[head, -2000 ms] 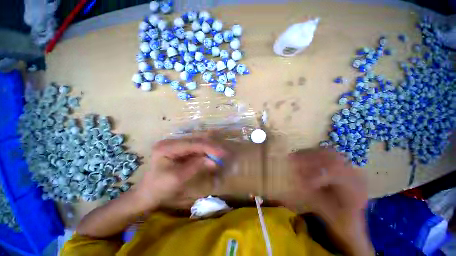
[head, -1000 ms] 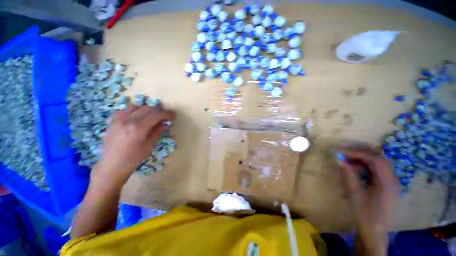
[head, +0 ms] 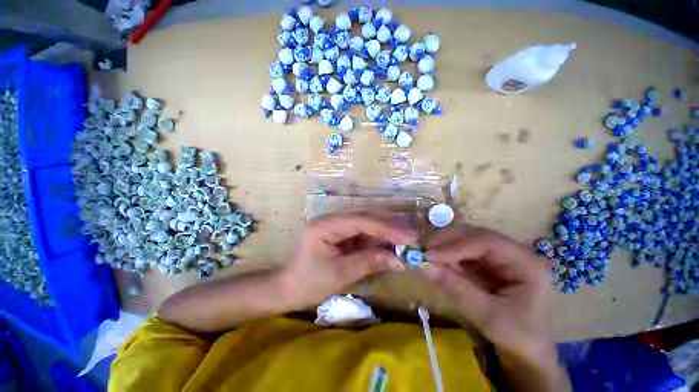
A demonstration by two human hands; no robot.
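Note:
My left hand [head: 349,249] and my right hand [head: 483,272] meet above the work patch [head: 322,203]. My left fingertips pinch a small whitish cap [head: 399,249]. My right fingertips pinch a blue-and-white piece [head: 415,258] close against it; whether they are joined is too small to tell. The heap of grey-green caps [head: 165,207] lies at left. The heap of blue-and-white pieces [head: 613,207] lies at right. A cluster of assembled pieces [head: 352,65] lies at top centre. A white disc [head: 441,215] lies just beyond my right fingers.
A white squeeze bottle [head: 529,69] lies at upper right. A blue bin [head: 65,199] stands at far left with more caps. A white wad [head: 345,310] sits at the near edge, beside a hanging white cord [head: 431,348]. A red stick-like thing [head: 152,21] is at upper left.
My left hand has come from the cap heap to the centre. My right hand has moved in from beside the right heap. Both now hold small parts together; the camera view has shifted.

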